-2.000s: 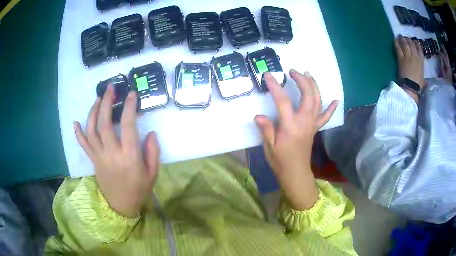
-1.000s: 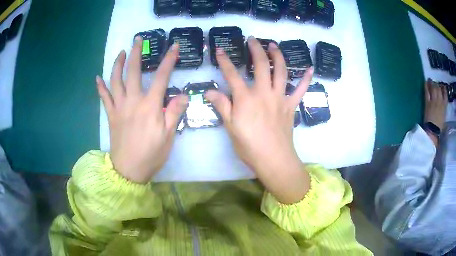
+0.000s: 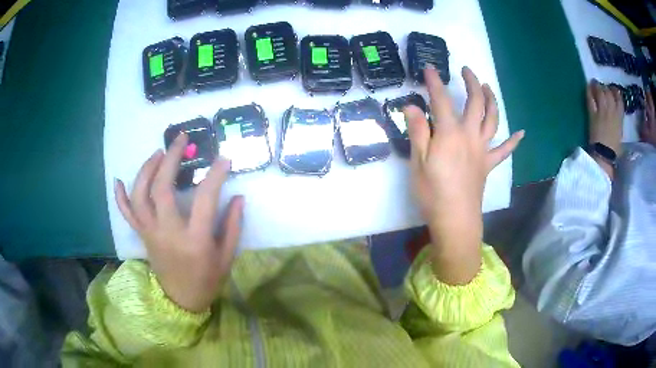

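Smartwatch units lie face up in rows on a white foam board [image 3: 324,212]. In the middle row, several watches [image 3: 265,50] show green blocks and small text; the rightmost watch [image 3: 427,56] shows text only, with my right index fingertip at its lower edge. My right hand [image 3: 457,154] has spread fingers and holds nothing; it partly covers the right watch of the near row. My left hand [image 3: 188,230] has spread fingers at the near row's leftmost watch [image 3: 190,148], which shows a pink-red heart. Other near-row watches [image 3: 308,140] have strong white glare.
A third row of watches [image 3: 237,4] is cut off by the top edge. Green mat [image 3: 54,136] borders the board. At right, another person's hand [image 3: 606,111] and pale sleeve [image 3: 582,237] are at a second board with watches [image 3: 608,52].
Middle-row watches that showed text now mostly show green blocks. My hands have moved apart: the left down to the near row, the right to the right end of the middle row. The view has shifted.
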